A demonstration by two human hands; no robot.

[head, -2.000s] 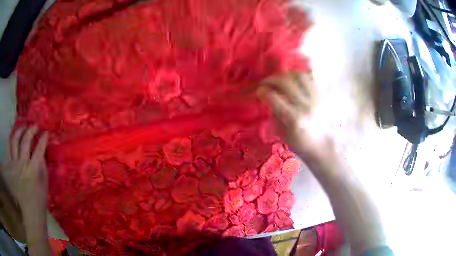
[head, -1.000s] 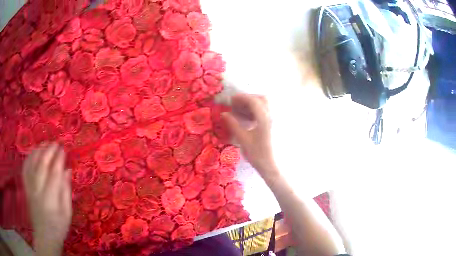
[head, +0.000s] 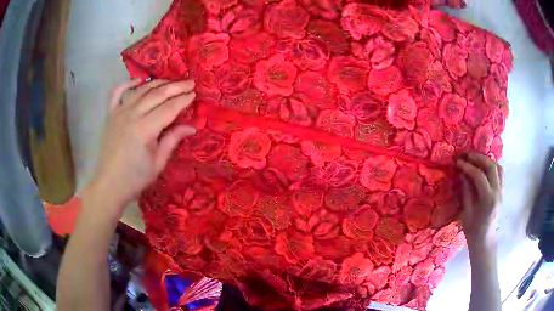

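The red lace garment (head: 291,182), covered with raised flowers, lies spread over the pale table. A smooth red edge strip runs across its middle between my hands. My left hand (head: 143,130) lies at the strip's left end, fingers bent over the cloth and thumb apart from them; whether it grips the cloth is unclear. My right hand (head: 480,188) pinches the strip's right end at the garment's right side. No tool shows in either hand.
A long brown curved strip (head: 51,109) and a grey padded edge (head: 21,200) stand at the left. A dark object (head: 542,203), cut off by the frame, lies at the right. Dark red cloth (head: 537,27) shows at the top right. Coloured items lie below the table's edge.
The view has swung left, so the iron is out of full view. My hands now hold still at both ends of the strip, and the garment lies flatter.
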